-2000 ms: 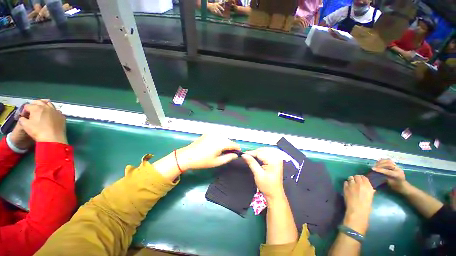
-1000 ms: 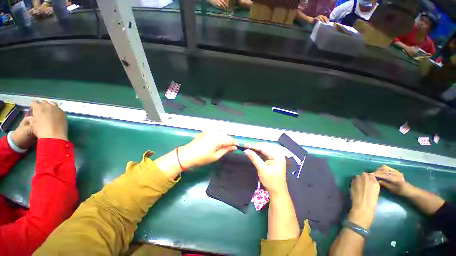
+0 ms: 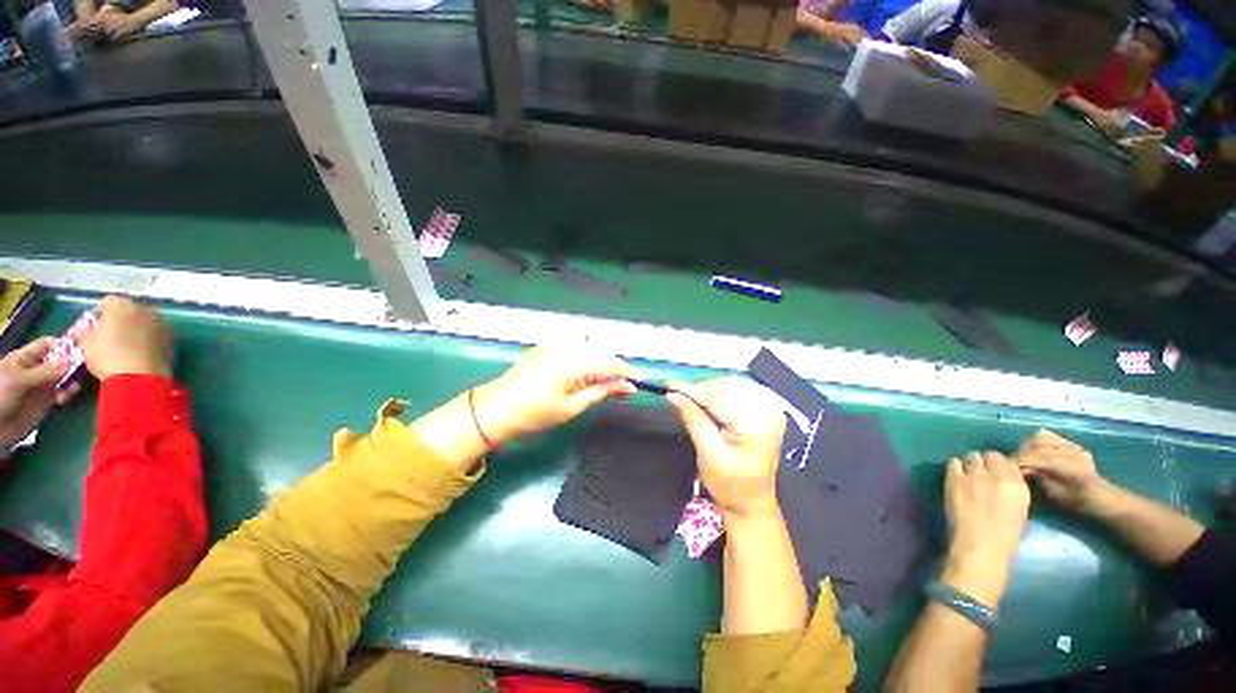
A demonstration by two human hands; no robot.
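My left hand (image 3: 549,393) and my right hand (image 3: 733,440) hold a narrow folded black piece (image 3: 652,387) between their fingertips, above the bench near the pale rail. Below lies a fanned pile of black cards (image 3: 621,490). A larger black pile (image 3: 847,508) lies to the right of my right wrist. A single black card (image 3: 786,381) lies at its top edge, with a white slip (image 3: 809,431) beside it. A pink-and-white printed card (image 3: 698,527) shows partly between the piles, by my right wrist.
A pale rail (image 3: 542,348) with an upright post (image 3: 355,169) divides the green bench (image 3: 292,406) from the belt. The belt carries printed cards (image 3: 439,233), dark pieces and a black-and-white strip (image 3: 746,287). Neighbours' hands work at left (image 3: 122,341) and right (image 3: 987,504).
Pieces on the belt have shifted left. The black piece between my fingertips now shows as a longer narrow strip. The red-sleeved neighbour now holds a pink-patterned card.
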